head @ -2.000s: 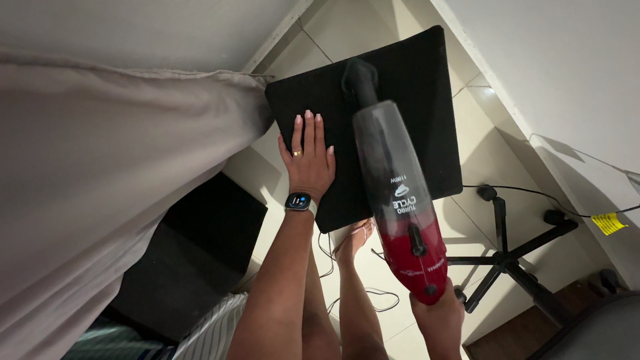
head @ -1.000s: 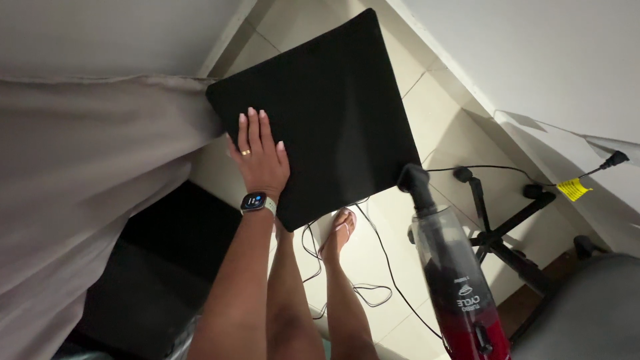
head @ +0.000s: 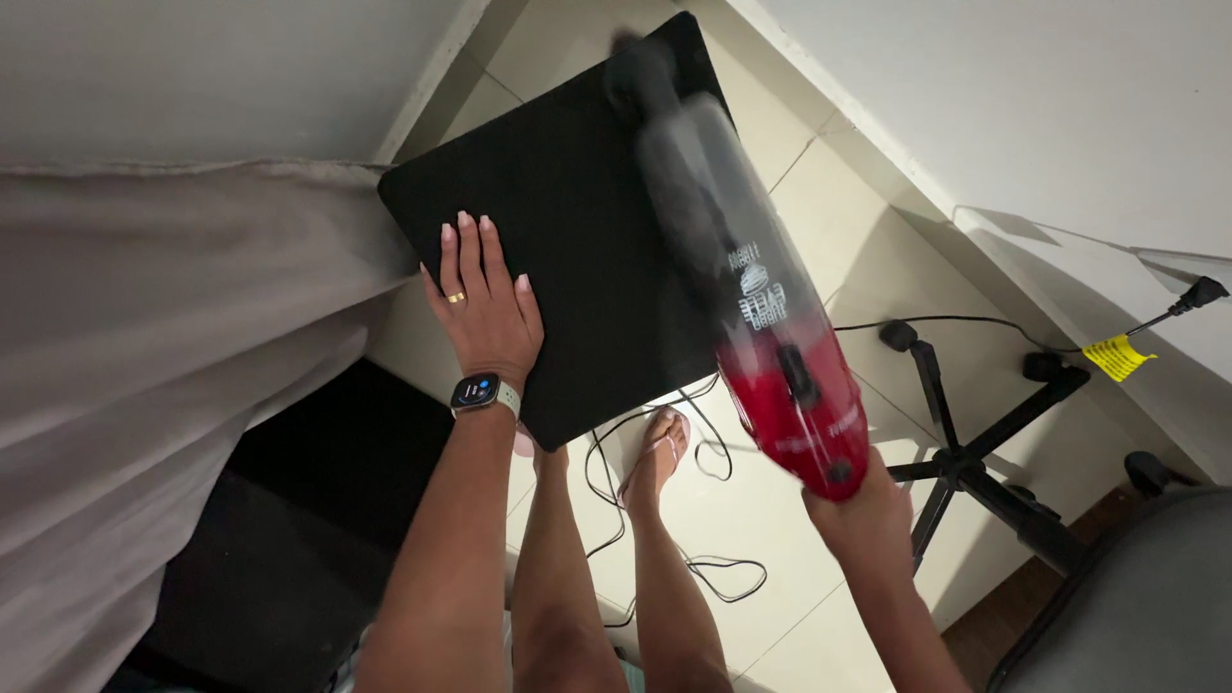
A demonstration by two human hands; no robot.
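Observation:
My left hand [head: 491, 308], wearing a ring and with a smartwatch at the wrist, lies flat with fingers spread on the left part of a black rectangular panel [head: 587, 241]. My right hand [head: 861, 510] grips the rear of a red and clear-grey handheld vacuum cleaner [head: 760, 289]; its handle and most of my fingers are hidden behind the body. The vacuum's black nozzle, blurred, is over the panel's upper right edge. Whether the nozzle touches the panel I cannot tell.
A grey curtain [head: 192, 318] hangs at left beside a black surface [head: 298, 500]. Black cord [head: 616, 520] loops around my feet on the tiled floor. At right are a wheeled chair base [head: 958, 467], a grey chair part [head: 1136, 597] and a plug [head: 1198, 294] near the white wall.
The vacuum has moved from the panel's lower right corner up to its upper right edge. My left hand stays flat on the panel.

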